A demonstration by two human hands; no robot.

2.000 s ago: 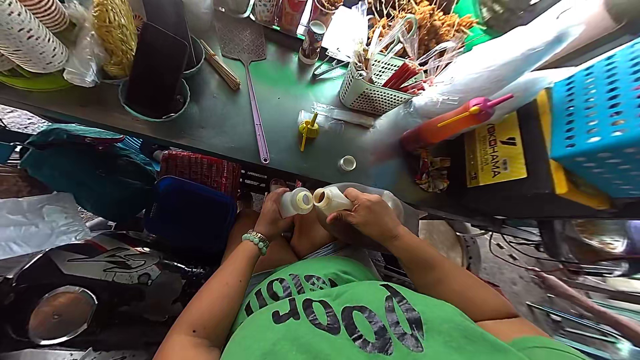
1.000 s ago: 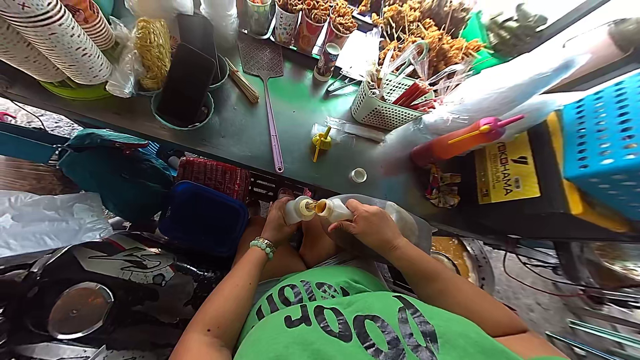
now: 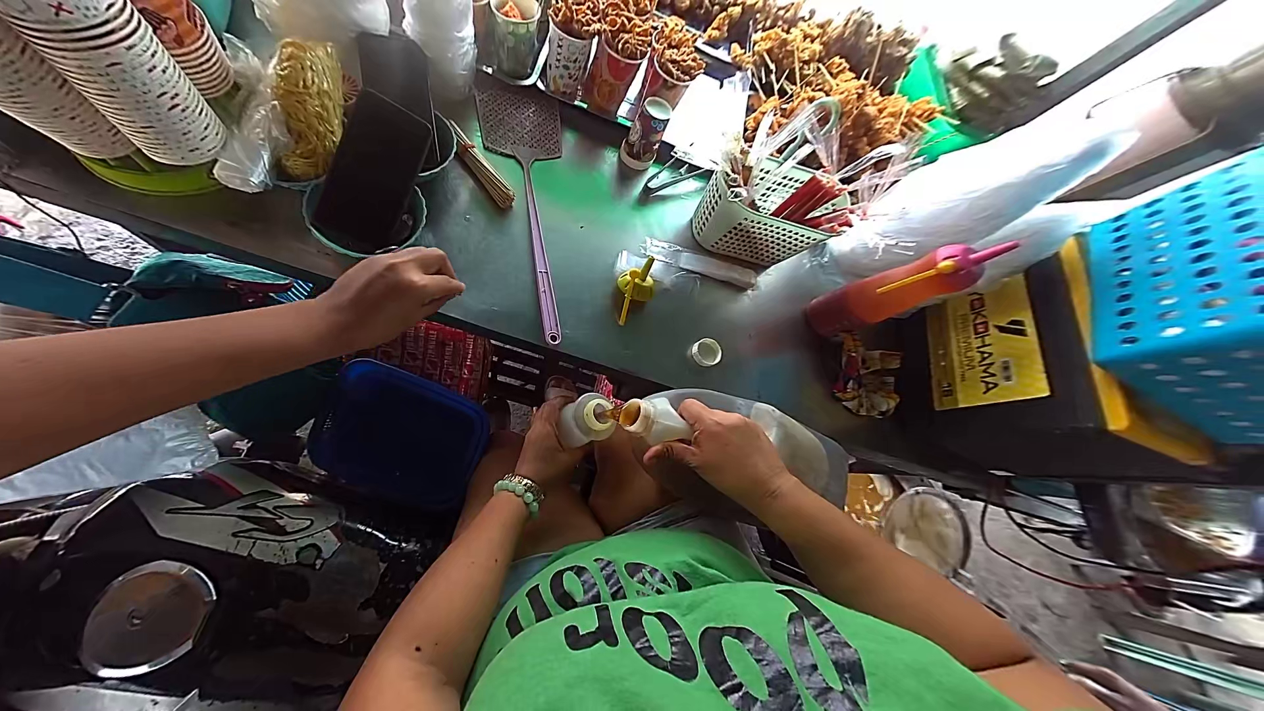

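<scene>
My left hand (image 3: 549,436), with a beaded bracelet at its wrist, grips an uncapped plastic squeeze bottle (image 3: 585,419) held mouth up. My right hand (image 3: 729,449) holds a second plastic bottle (image 3: 664,420) tilted toward it, the two mouths meeting over my lap. Brownish-orange liquid shows at the mouth of the tilted bottle. On the counter above them lie a yellow nozzle cap (image 3: 637,286) and a small white cap (image 3: 705,352). Another person's hand (image 3: 393,293) reaches in from the left, above the counter's edge, its fingers curled.
A purple-handled perforated turner (image 3: 539,227), wooden sticks (image 3: 482,166) and a basket of wrapped items (image 3: 760,222) are on the counter (image 3: 592,237). To the right stand an orange sauce bottle (image 3: 889,288) and a blue perforated basket (image 3: 1180,296). A blue lid (image 3: 400,434) sits left of my knees.
Another person's forearm and hand have come into view from the left. My two hands still hold the bottles mouth to mouth.
</scene>
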